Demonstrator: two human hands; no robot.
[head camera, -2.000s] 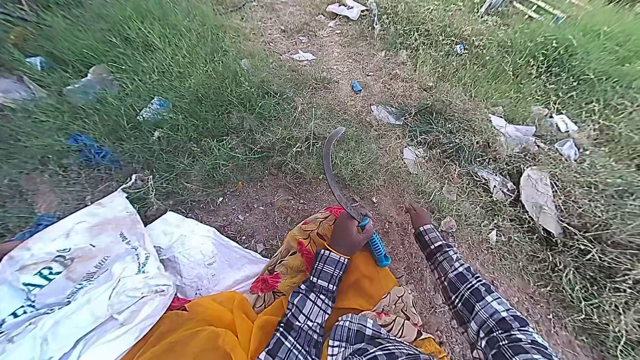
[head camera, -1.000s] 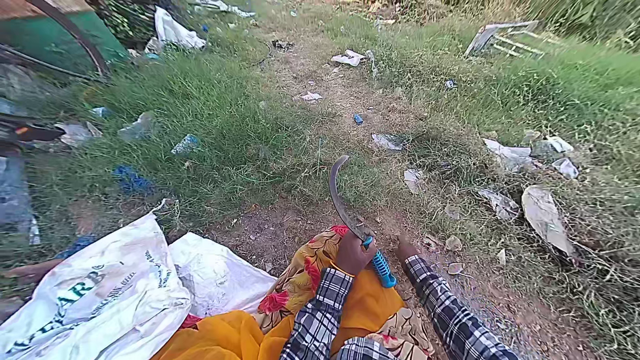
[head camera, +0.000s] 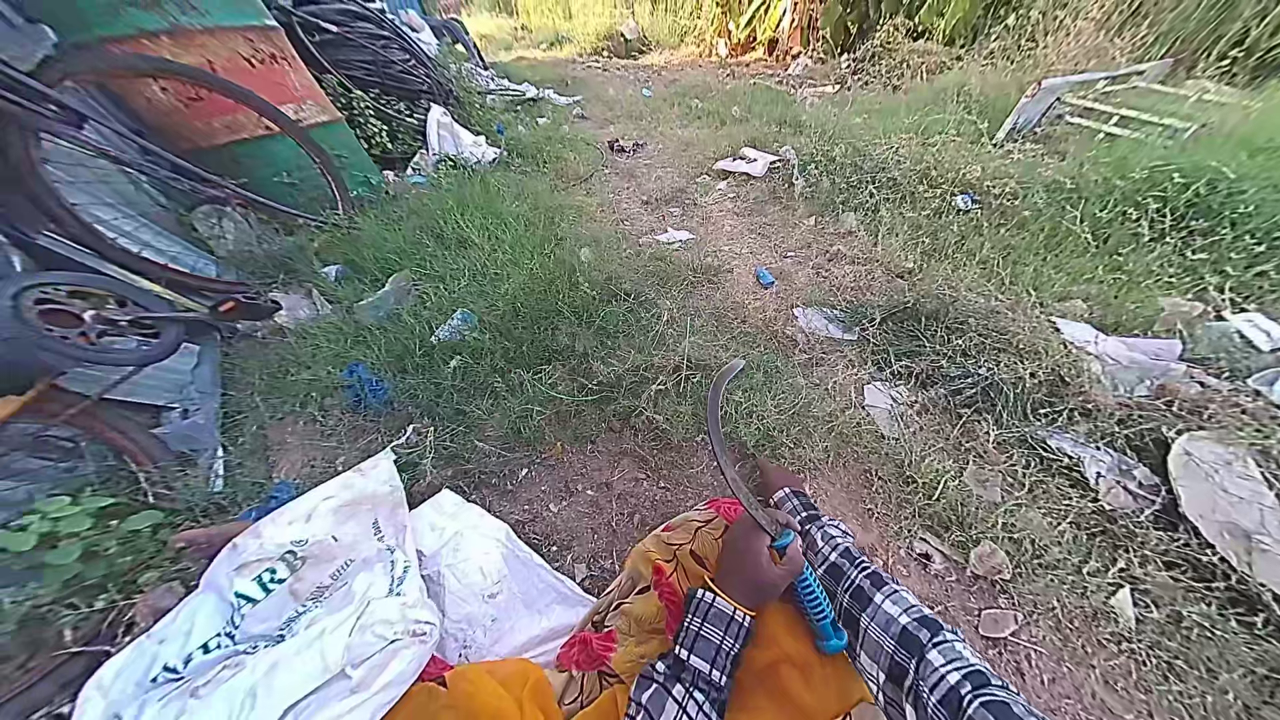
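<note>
My left hand, with a thin bangle at its wrist, grips a sickle by the top of its ribbed blue handle. The sickle's curved metal blade points up and away from me. My right hand is just beyond the blade's base, partly hidden by it, and its fingers cannot be made out. Both sleeves are black and white plaid. Orange cloth and a patterned cloth with red flowers lie over my lap. A white woven sack bearing writing lies at the left.
A bicycle wheel and a chainring stand at the left, by a painted panel. Grass flanks a dirt path with scattered plastic litter. A broken frame lies at the upper right.
My right hand has moved left, closer to the sickle, and now sits behind the blade's base. My left hand keeps its grip. The view has tilted up, showing more of the bicycle.
</note>
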